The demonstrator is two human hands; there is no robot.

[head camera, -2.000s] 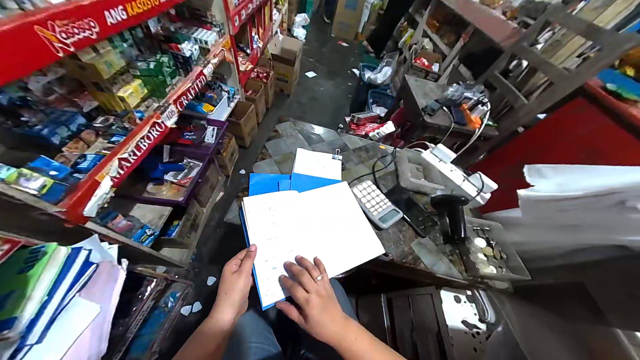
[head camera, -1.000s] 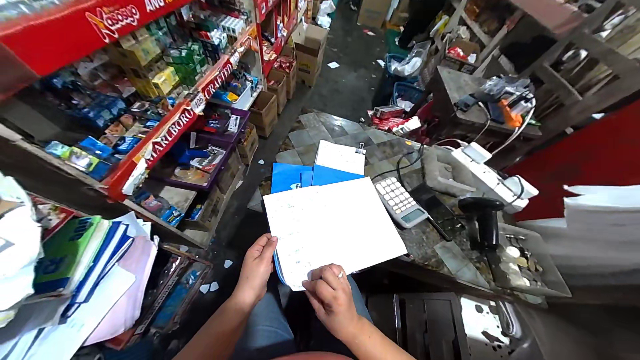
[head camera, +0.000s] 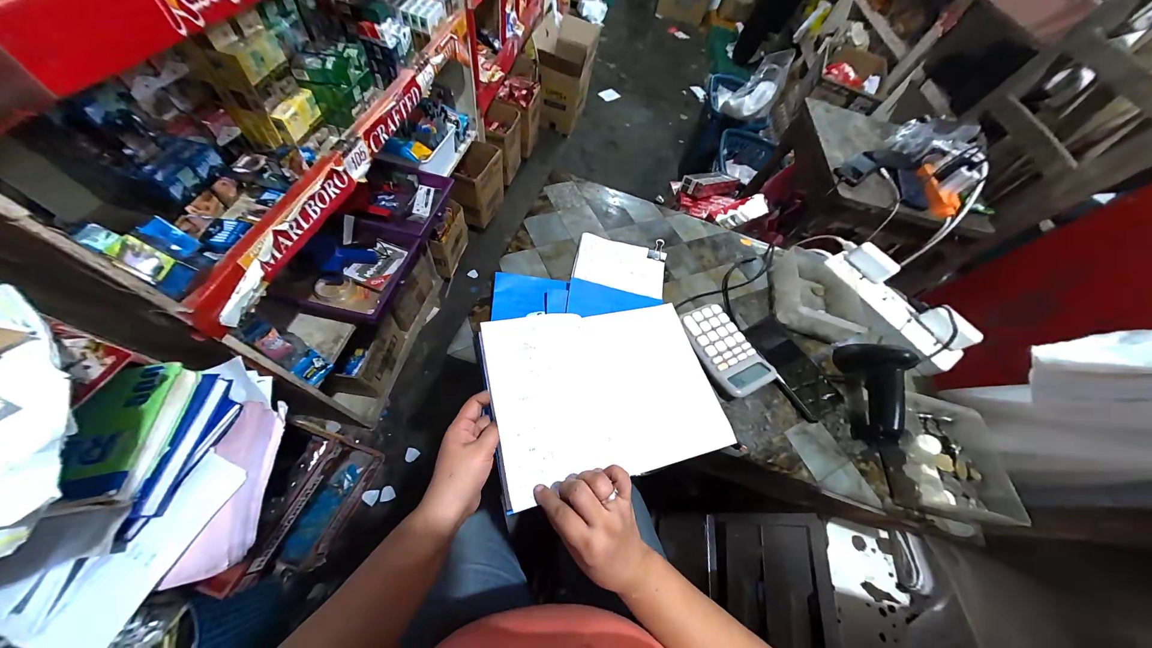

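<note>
An open notebook [head camera: 603, 396] with white pages rests partly over my lap and partly on the tiled counter. My left hand [head camera: 466, 454] holds its left edge, thumb near the page and the other fingers partly hidden. At the bottom edge of the page lies my right hand [head camera: 596, 517], fingers curled, a ring on one of them; whether it pinches the paper is unclear. Behind the notebook are a blue folder [head camera: 531, 295] and a clipped pad of paper [head camera: 619, 263]. A white calculator [head camera: 727, 349] sits just right of the pages.
On the counter [head camera: 576, 211] stand a black barcode scanner [head camera: 875, 382], a white power strip [head camera: 900, 301] and a plastic tray of coins [head camera: 963, 468]. Stacked books and papers [head camera: 135, 432] are at the left. Stocked store shelves [head camera: 297, 207] and cardboard boxes [head camera: 477, 184] line the aisle.
My right hand has gone from lying spread on the page to curled at its bottom edge. My left hand stays at the notebook's left edge. The view has shifted somewhat.
</note>
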